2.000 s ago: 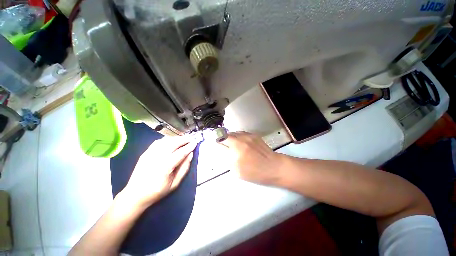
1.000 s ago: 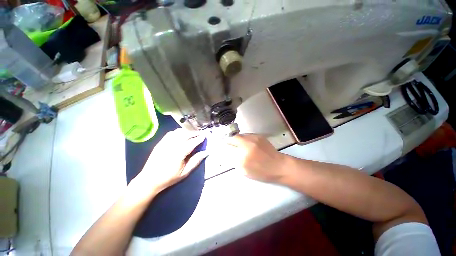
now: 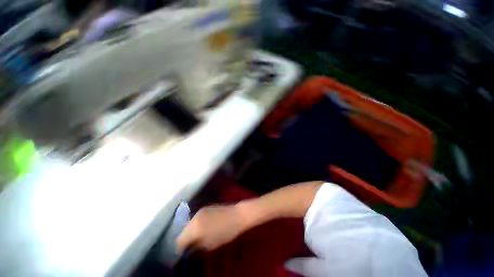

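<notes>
The frame is strongly blurred. My right hand (image 3: 214, 228) is at the table's front edge, above the red cloth (image 3: 254, 246) over my lap. Its fingers are closed at a dark piece with a pale end (image 3: 182, 212), which hangs by the table edge; its outline is unclear. The off-white sewing machine (image 3: 135, 70) is at the upper left. Its needle area cannot be made out. My left hand is not in view.
An orange-red basket (image 3: 417, 162) holding navy pieces (image 3: 330, 135) stands right of the white table (image 3: 216, 138). A dark phone (image 3: 176, 114) lies on the machine bed, with black scissors (image 3: 262, 70) at its right end. A lime-green holder (image 3: 21, 154) is far left.
The view has swung right, bringing the basket into sight. My right hand has left the needle area for the table's front edge. My left hand has gone out of view.
</notes>
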